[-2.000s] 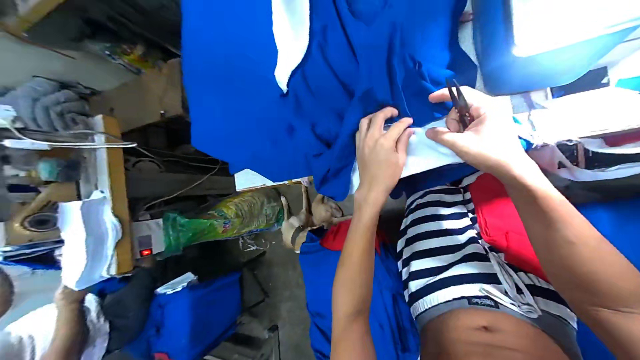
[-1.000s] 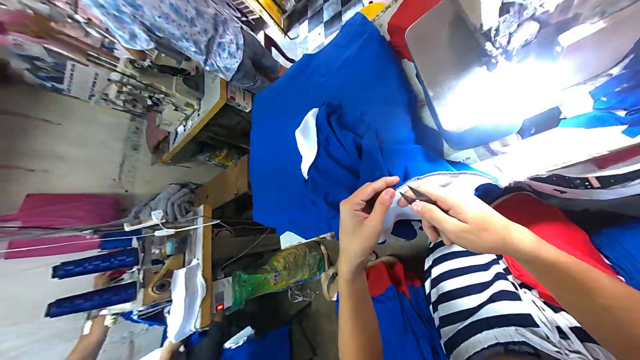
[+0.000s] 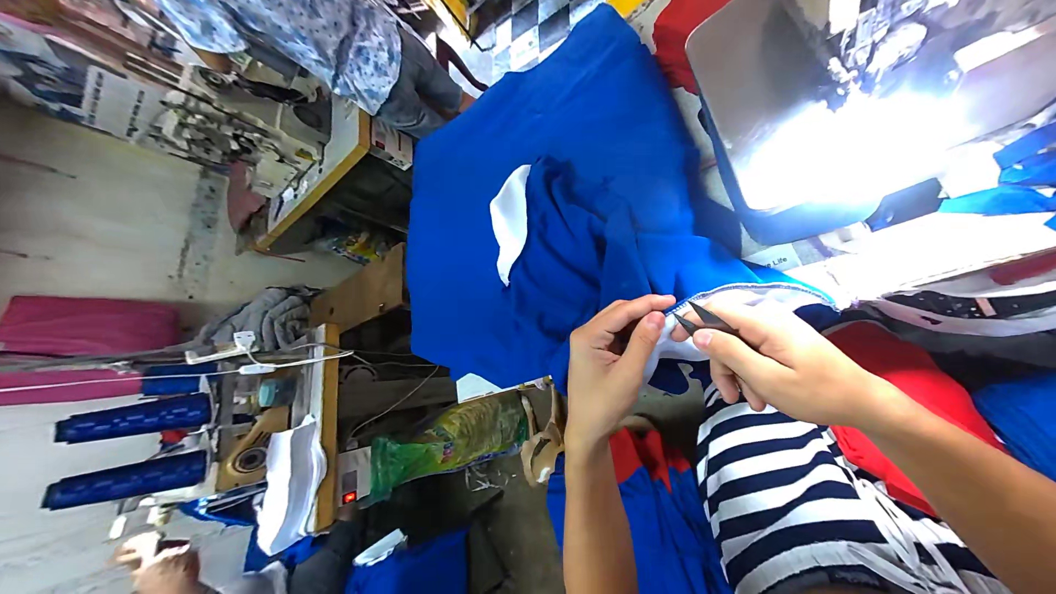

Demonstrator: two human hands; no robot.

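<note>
A blue fabric garment (image 3: pixel 577 198) with a white piece (image 3: pixel 510 223) on it spreads out in front of me. My left hand (image 3: pixel 615 351) pinches the garment's stitched edge between thumb and index finger. Close beside it, my right hand (image 3: pixel 767 355) holds dark thread snips (image 3: pixel 709 320), their two pointed blades apart at the seam. White fabric (image 3: pixel 763 295) with a blue-and-white overlocked edge runs from my left fingertips behind my right hand. Part of the snips is hidden in my right palm.
A brightly lit sewing machine (image 3: pixel 858 74) stands at the upper right. Blue thread cones (image 3: pixel 132 419) and a table edge (image 3: pixel 328 412) are at the left, with a green plastic bottle (image 3: pixel 450 445) beside them. A person in a patterned shirt (image 3: pixel 330 49) is at the upper left; another person's hand (image 3: pixel 161 565) shows lower left.
The view has swung a lot since two seconds ago. My hands have come closer together at the seam, and the snips now point toward my left fingertips.
</note>
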